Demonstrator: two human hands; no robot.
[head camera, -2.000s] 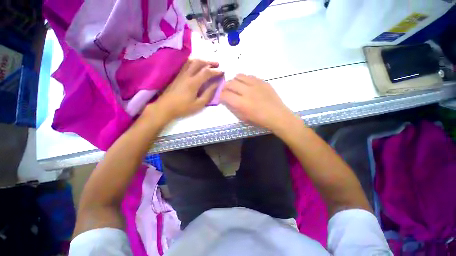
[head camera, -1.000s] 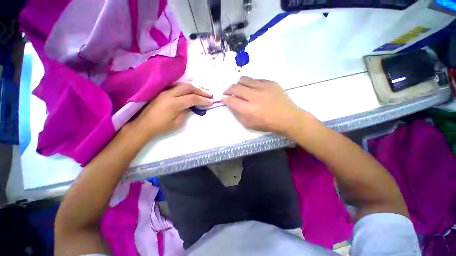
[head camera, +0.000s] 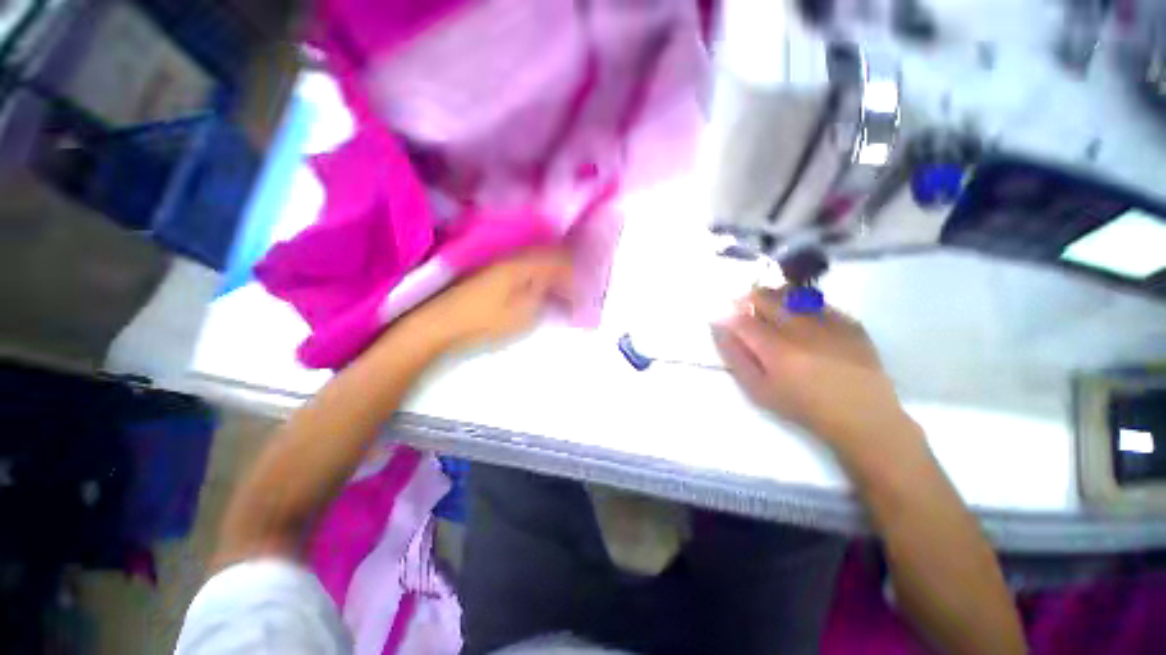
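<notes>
The large magenta panel (head camera: 365, 230), with its pale pink wrong side up in parts, lies heaped on the table's left side. My left hand (head camera: 518, 294) is at its near right edge, fingers curled on the cloth beside a pale pink part. My right hand (head camera: 812, 358) is below the needle area (head camera: 767, 262) of the sewing machine, beside the blue knob (head camera: 804, 301). Its fingertips are in glare, and whether they hold anything cannot be told. A small dark blue object (head camera: 633, 352) lies between the hands. The picture is blurred.
The white table's ruled front edge (head camera: 639, 480) runs below both hands. The machine head (head camera: 780, 141) stands above the right hand. A phone (head camera: 1138, 435) lies on a beige tray at far right. More magenta and pink cloth (head camera: 396, 550) hangs below the table at left.
The view has shifted and turned. My hands, close together before, are now apart: the left is at the heaped panel, the right near the needle. The small dark object now shows uncovered between them.
</notes>
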